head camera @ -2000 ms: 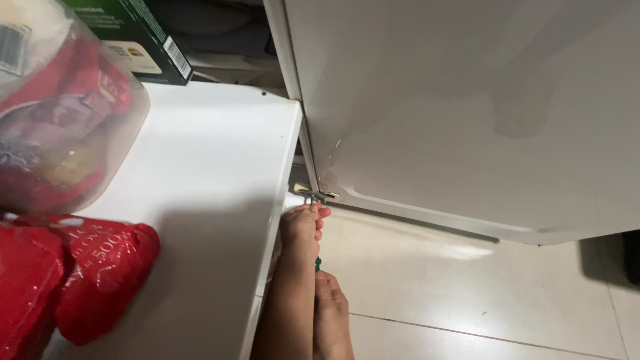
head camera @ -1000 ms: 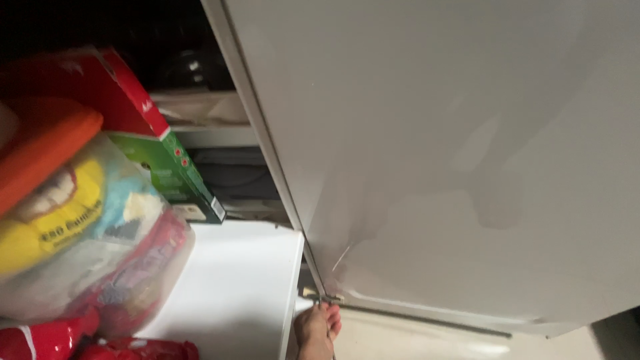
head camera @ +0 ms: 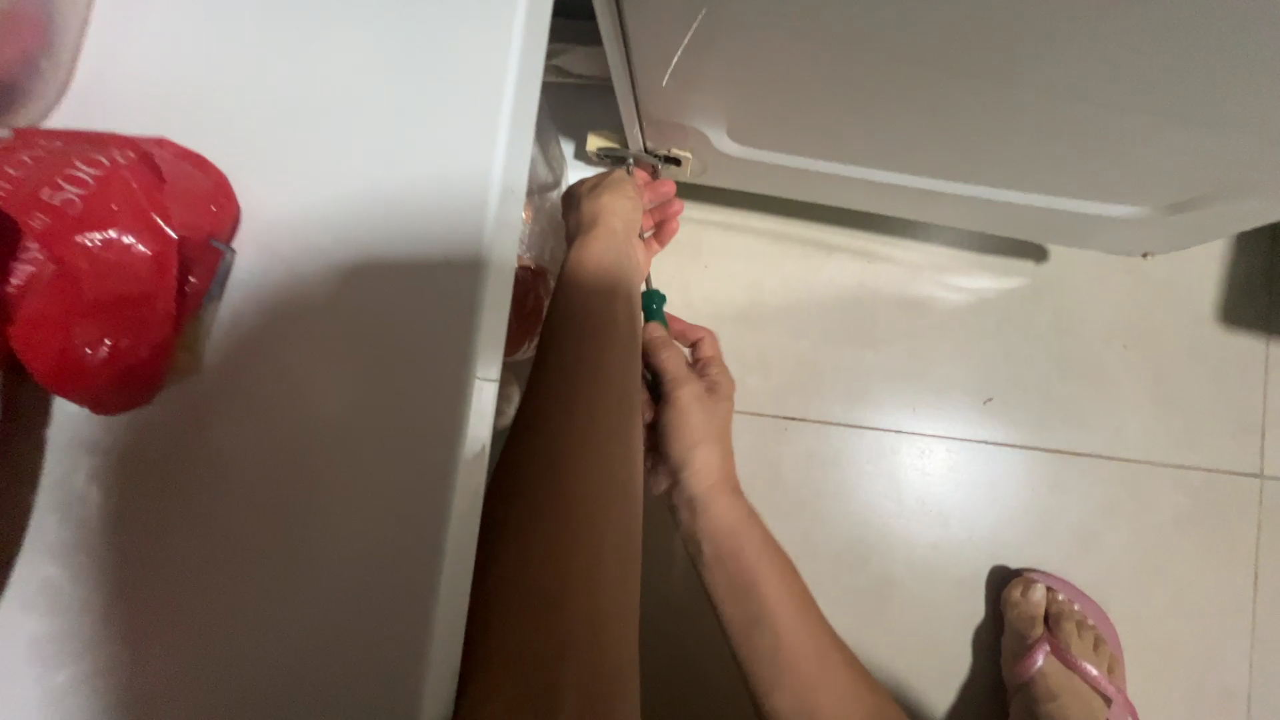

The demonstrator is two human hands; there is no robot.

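Observation:
My right hand (head camera: 692,400) is closed around a screwdriver with a green handle (head camera: 654,306), its shaft pointing up toward a metal hinge bracket (head camera: 628,157). Just below that bracket is my left hand (head camera: 620,212), fingers bent beside the shaft; whether they grip it or the bracket I cannot tell. The bracket spans from a cream-coloured piece on the left to the bottom corner of a white appliance door (head camera: 900,110). Most of the screwdriver's handle is hidden in my right hand and behind my left forearm.
A white top surface (head camera: 330,420) lies at the left, with a red plastic package (head camera: 105,270) on it. Plastic bags (head camera: 540,220) show in the gap beside my left forearm. Below the door is a tiled floor (head camera: 950,400), with a foot in a pink flip-flop (head camera: 1075,640) at lower right.
The view has swung downward since one second ago, bringing both forearms and the foot into sight. My left hand stays near the hinge bracket.

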